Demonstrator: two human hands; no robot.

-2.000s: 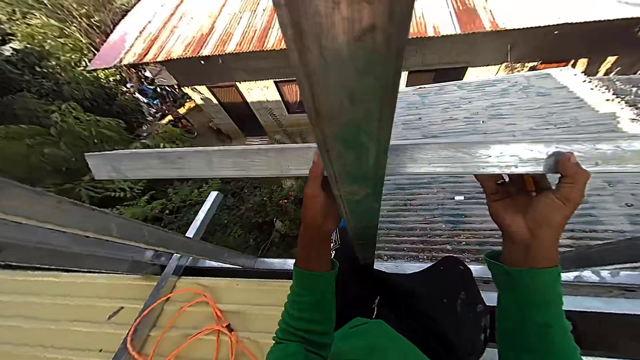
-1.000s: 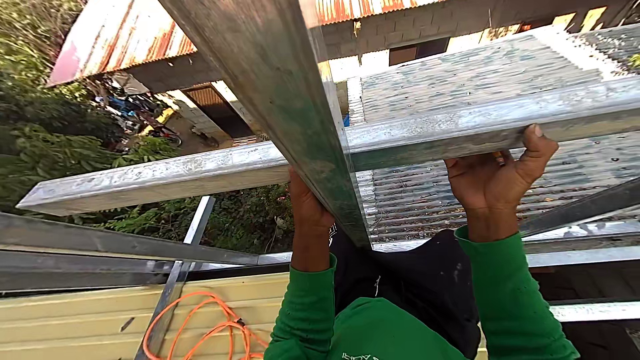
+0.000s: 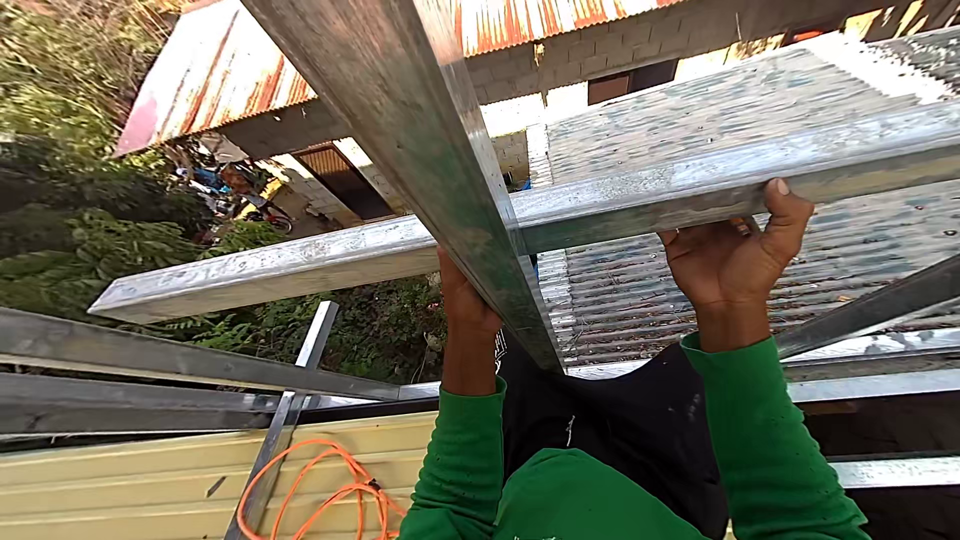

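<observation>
A long galvanized steel channel lies across the view, its left end lower than its right. My right hand grips its lower edge from below, with the thumb on the near face and the fingers partly hidden behind. Under the channel, just left of a thick steel post, is my left hand; its fingers are hidden behind the metal, and its grip cannot be made out. The post slants down between my hands, on the near side of the channel.
Steel bars run along the lower left, over a cream ribbed metal sheet. An orange cord lies coiled on that sheet. A corrugated roof is below, at the right. Another steel bar slants in at the right edge.
The channel has gone from nearly level to slanting up toward the right, with my right hand still on it. The view has tilted and shifted.
</observation>
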